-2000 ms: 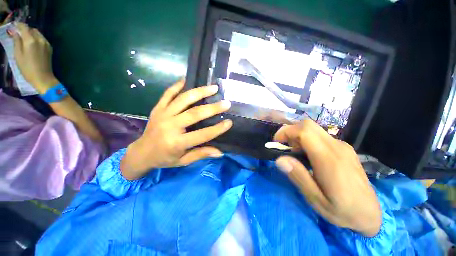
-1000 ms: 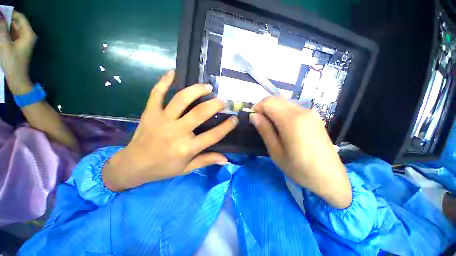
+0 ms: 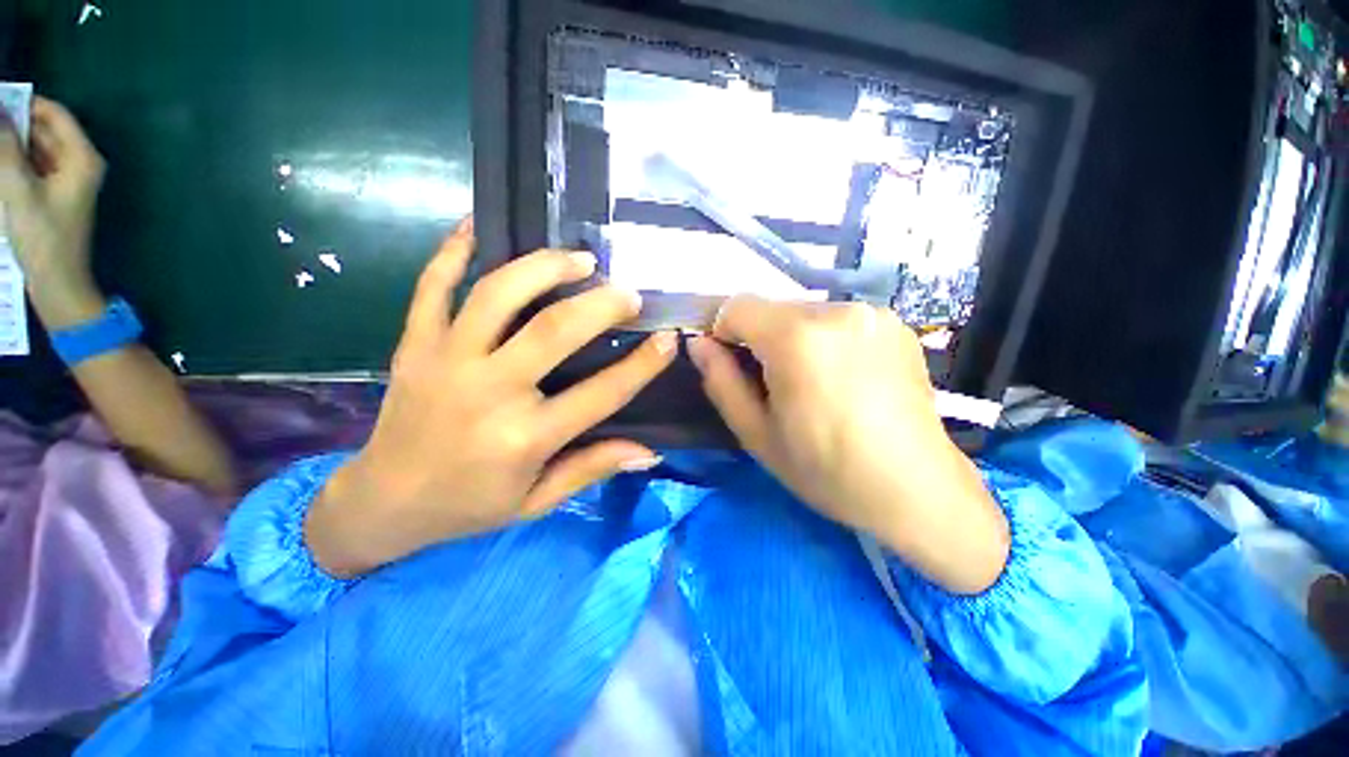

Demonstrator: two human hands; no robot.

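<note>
The opened tablet (image 3: 725, 111), with white inner panels and a dark grey diagonal ribbon cable (image 3: 740, 226), lies in a black foam tray (image 3: 511, 163). My left hand (image 3: 481, 392) is spread, its fingertips resting on the near left edge of the tablet and tray. My right hand (image 3: 836, 399) is at the middle of the near edge, thumb and index fingertips close together beside my left fingertips. A tiny dark line shows at those fingertips; whether they hold it, or the pale slim item seen earlier, is hidden.
Black foam stands at the right, with another open device (image 3: 1258, 266) at the far right. A neighbour's hand (image 3: 52, 192) with a blue wristband holds a white sheet (image 3: 12, 303) at the left. Small white scraps (image 3: 329, 263) lie on the green mat (image 3: 193, 89). A white strip (image 3: 969, 408) shows right of my right wrist.
My right hand has moved left and forward to the near edge, its thumb and index closing together. The pale slim item is out of sight. Tray and left hand appear farther left in view.
</note>
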